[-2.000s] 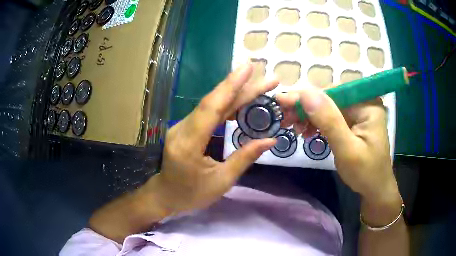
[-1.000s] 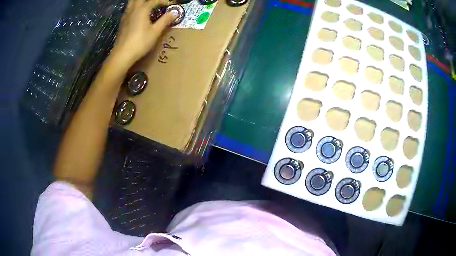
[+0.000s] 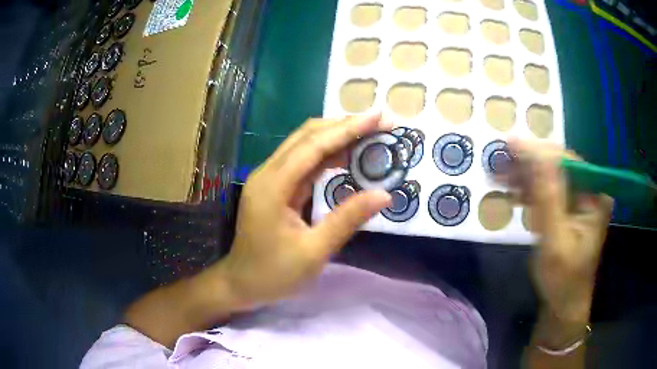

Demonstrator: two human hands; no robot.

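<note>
My left hand (image 3: 288, 209) holds a round speaker (image 3: 377, 160) between thumb and fingers, its grey back with the central disc facing up, above the white foam tray (image 3: 432, 128). Several speakers sit in the tray's two near rows, such as one speaker in a pocket (image 3: 452, 153). My right hand (image 3: 558, 216) is blurred over the tray's right side, with the green test probe (image 3: 609, 180) in it pointing out to the right. The fingertips of my right hand are too blurred to tell in detail.
At left a brown cardboard sheet (image 3: 169, 94) bears rows of dark speakers (image 3: 114, 126) and a white label with a green dot (image 3: 168, 16). Glossy transparent trays (image 3: 234, 94) lie around it. A green mat (image 3: 288, 65) lies beneath the foam tray.
My left hand has come back from the cardboard sheet with a speaker and is now over the foam tray. My right hand with the green probe has come into view. The view has shifted.
</note>
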